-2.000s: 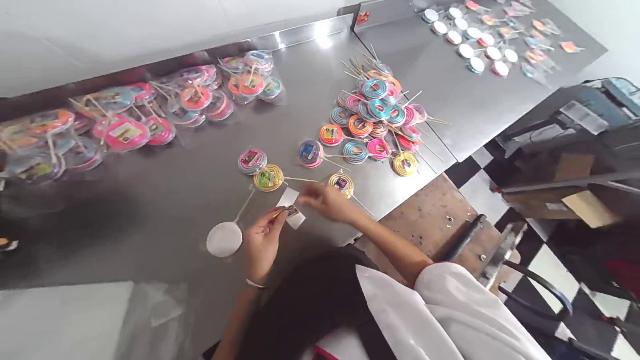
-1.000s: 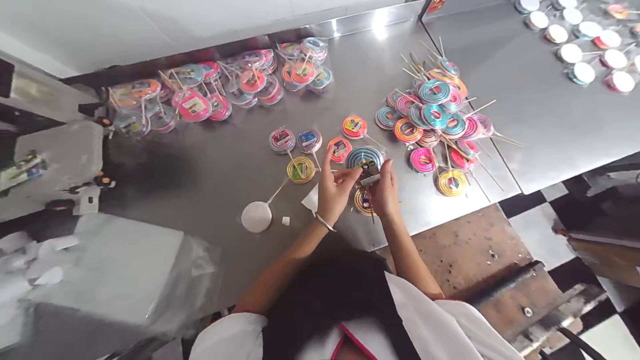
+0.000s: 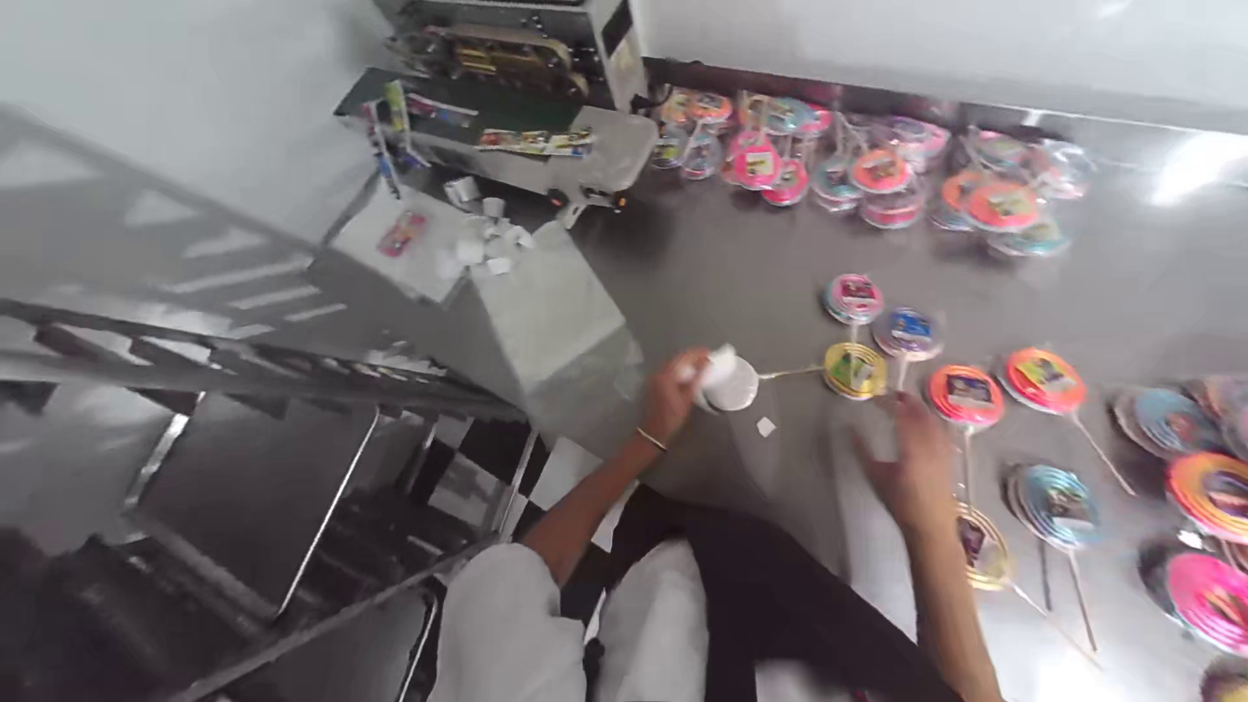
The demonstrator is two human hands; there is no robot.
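Note:
My left hand (image 3: 675, 388) holds a small piece of white paper (image 3: 720, 363) at the edge of a white disc-shaped lollipop (image 3: 733, 386), whose stick points right. My right hand (image 3: 914, 453) is blurred, with thumb and fingers apart, just below a purple lollipop (image 3: 909, 331) and left of a red lollipop (image 3: 965, 394). Between the hands lie a yellow lollipop (image 3: 855, 370) and a small white square (image 3: 766, 427). A pink lollipop (image 3: 854, 297), an orange lollipop (image 3: 1043, 381) and a blue lollipop (image 3: 1056, 505) bear picture labels.
Wrapped lollipops (image 3: 882, 171) line the wall. More lollipops (image 3: 1209, 595) are piled at the right. A machine (image 3: 517, 49) stands at the back left, near crumpled white scraps (image 3: 487, 239) and a stack of clear plastic sheets (image 3: 546, 302). A metal-framed shelf (image 3: 253, 507) is at the left.
My hands were together over the blue lollipop; now they are apart, the left at the white lollipop with white paper. The view has swung far to the left.

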